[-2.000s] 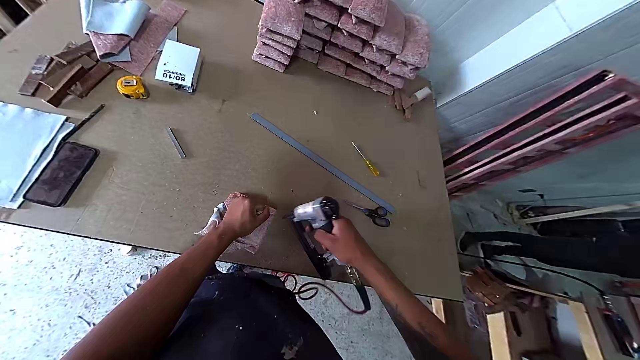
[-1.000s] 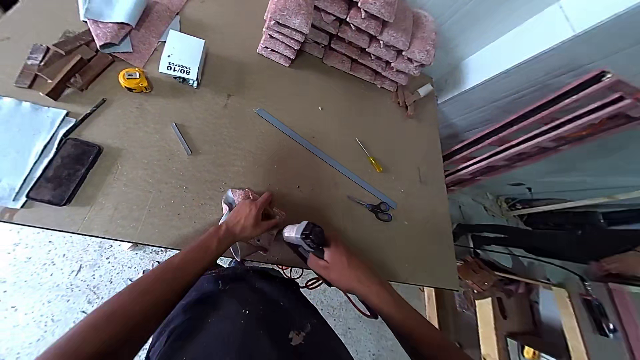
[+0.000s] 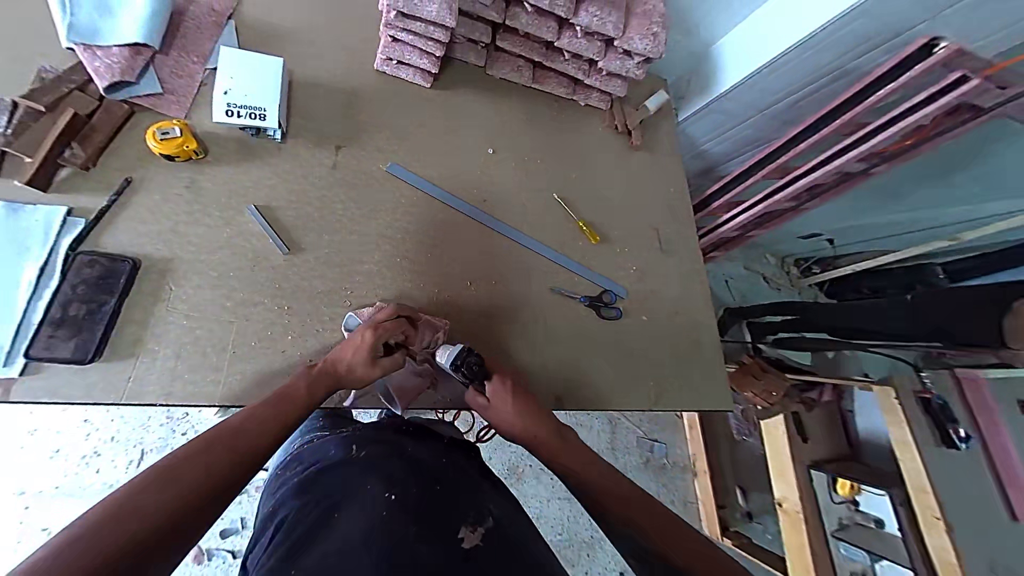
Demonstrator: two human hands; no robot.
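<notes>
At the table's near edge my left hand (image 3: 376,348) holds a folded piece of reddish fabric (image 3: 428,330) with a pale backing, pinching something small and brown on it. My right hand (image 3: 508,404) grips a pneumatic stapler (image 3: 462,364), its head against the right side of the fabric. The stapler's lower body is hidden. To the right lie scissors (image 3: 600,304) with dark handles and the end of a long grey metal ruler (image 3: 504,230). A yellow-handled screwdriver (image 3: 578,220) lies beyond them, and a short strip of staples (image 3: 268,230) lies to the left.
Stacked reddish padded pieces (image 3: 552,48) stand at the far edge. On the left are a phone (image 3: 84,308), a yellow tape measure (image 3: 174,142), a white staple box (image 3: 250,90), wood blocks (image 3: 60,132) and folded fabric (image 3: 116,24). A person (image 3: 904,316) is at the right beyond the table.
The stapler, first held apart to the right of the fabric, has come left against it in my right hand. My left hand has shifted over the fabric and remains on it.
</notes>
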